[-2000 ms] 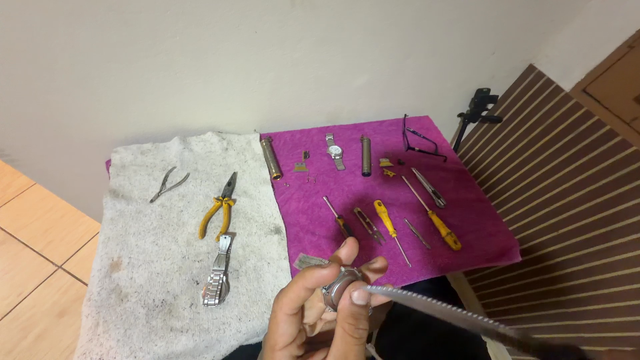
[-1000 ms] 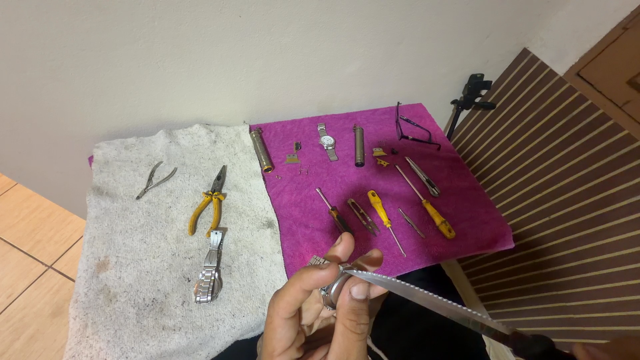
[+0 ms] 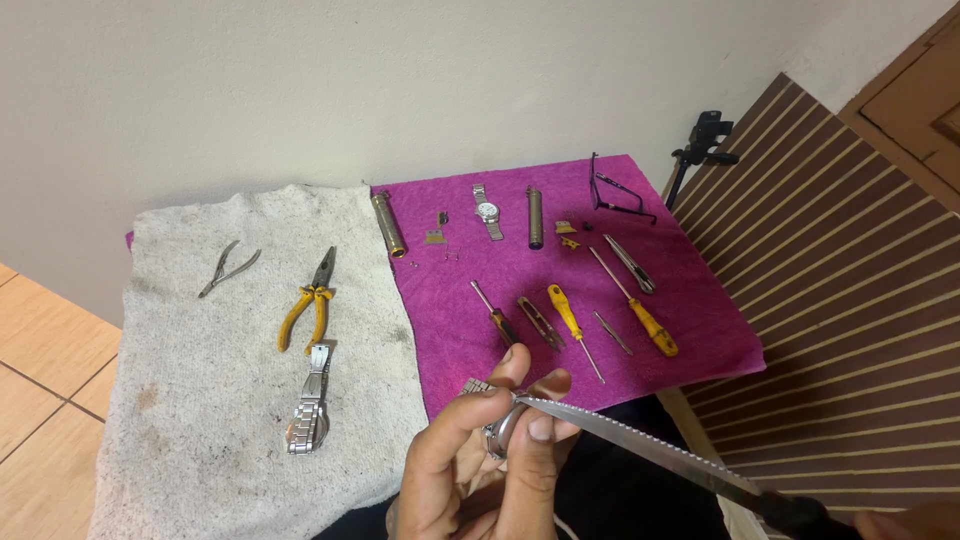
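My left hand [image 3: 487, 457] holds a metal wristwatch [image 3: 501, 433] by its case between thumb and fingers, part of its link bracelet showing above the forefinger. A serrated knife [image 3: 645, 446] with a black handle reaches in from the lower right, its tip against the watch case edge near my left fingertips. At the right bottom corner my right hand [image 3: 907, 522] is only partly in view, at the end of the knife's handle. Its fingers are mostly cut off by the frame edge.
A white towel [image 3: 187, 390] bears nippers [image 3: 225, 270], yellow-handled pliers [image 3: 306, 304] and a metal-bracelet watch [image 3: 306, 424]. On a purple towel [image 3: 465, 300] lie screwdrivers [image 3: 652, 326], a utility knife [image 3: 630, 264], tweezers [image 3: 613, 332], another watch [image 3: 487, 211], metal tubes [image 3: 535, 217] and glasses [image 3: 622, 196]. A slatted panel [image 3: 840, 300] stands right.
The knife's tip has shifted from beside my left thumb to the upper edge of the watch case. My left hand still holds the watch.
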